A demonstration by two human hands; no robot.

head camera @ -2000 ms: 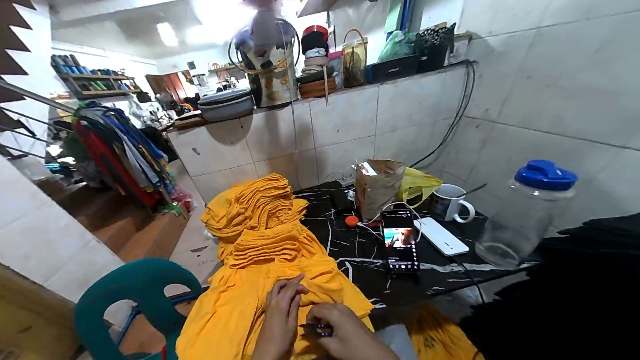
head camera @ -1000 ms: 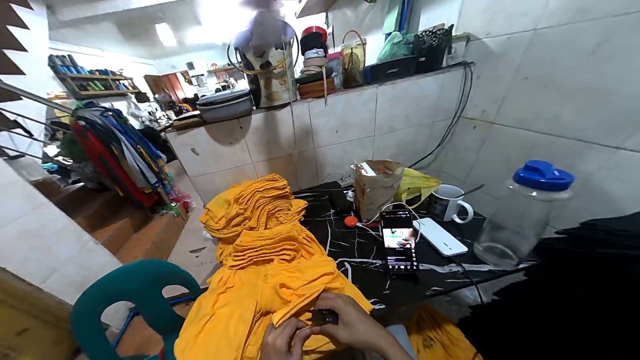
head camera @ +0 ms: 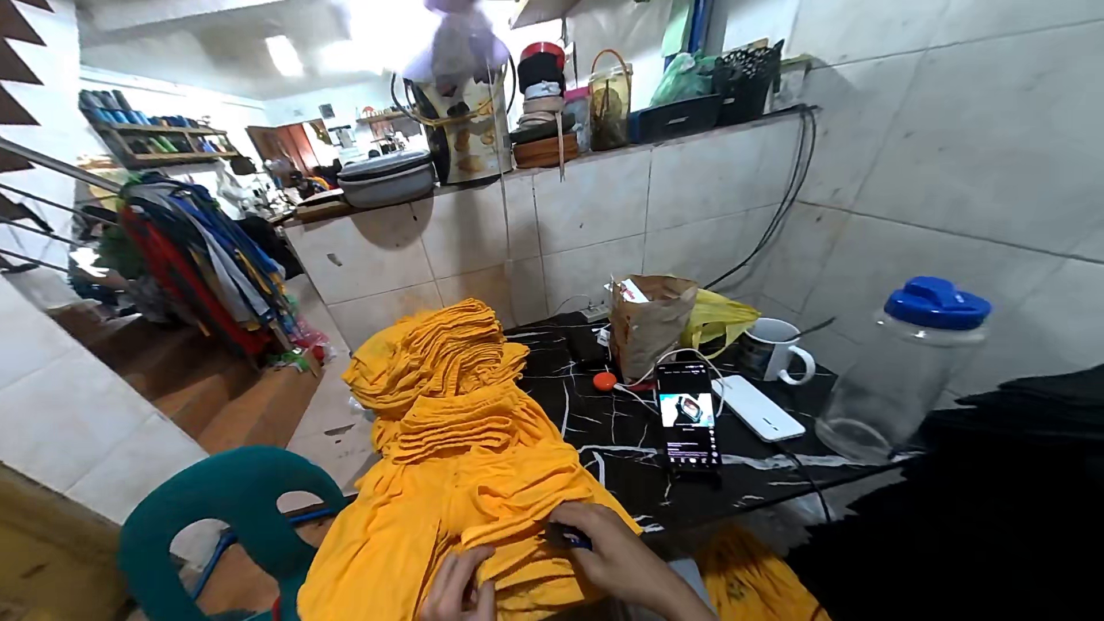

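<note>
A large heap of yellow-orange fabric pieces [head camera: 466, 483] lies over the left part of a black marble-patterned table, its back part stacked in many folded layers [head camera: 448, 345]. My left hand [head camera: 459, 586] rests at the near edge of the cloth, fingers bent over a fold; whether it pinches the cloth is not clear. To its right, my right hand [head camera: 604, 548] holds a small dark tool [head camera: 567, 536], perhaps thread snips, against the fabric. The fingers hide most of the tool.
Behind the hands are a lit smartphone [head camera: 687, 418], a white power bank [head camera: 759, 408], a mug [head camera: 776, 349], a paper bag [head camera: 649, 323] and a clear jug with blue lid [head camera: 906, 371]. A green plastic chair [head camera: 228, 517] stands left; black fabric [head camera: 983, 509] is piled right.
My hands were close together at the cloth's near edge one second ago; now they are apart, the right one farther up and right with the dark tool. The front folds of cloth have shifted.
</note>
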